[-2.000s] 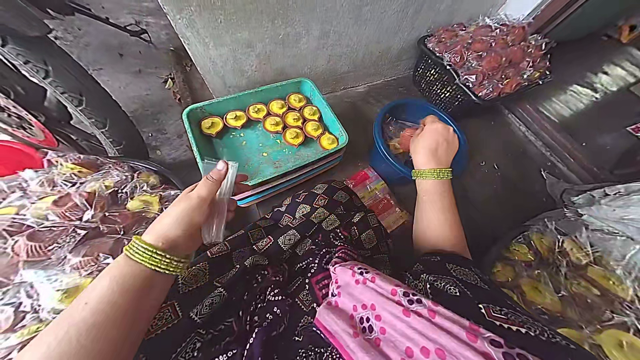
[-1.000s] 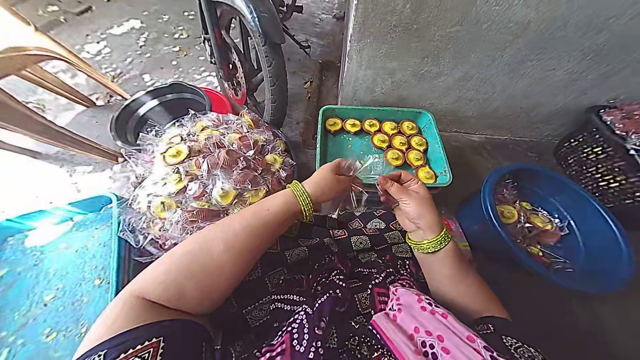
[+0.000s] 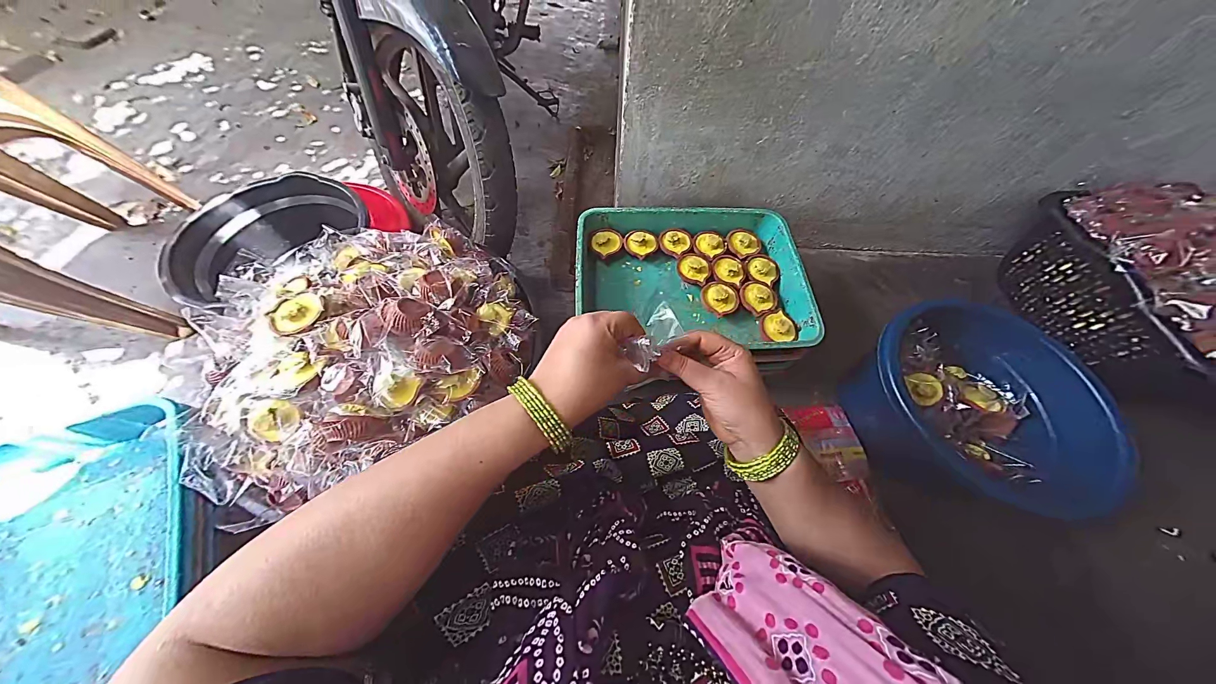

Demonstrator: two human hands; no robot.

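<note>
Above my lap, my left hand and my right hand pinch a crumpled clear plastic bag between them. Whether anything lies inside the bag cannot be told. Just beyond my hands is a green plastic tray holding several clay lamps filled with yellow wax, grouped toward its back and right. A large heap of bagged lamps rises to the left of my left hand. On the right, a blue plastic tub has a few bagged lamps inside.
A black basin and a red container sit behind the heap, near a motorcycle wheel. A blue tray lies at left, below a chair. A black basket of wrapped items stands far right, by the wall.
My right hand was in the blue tub two seconds ago; now it meets my left hand at the plastic bag in front of the green tray. The view has swung left.
</note>
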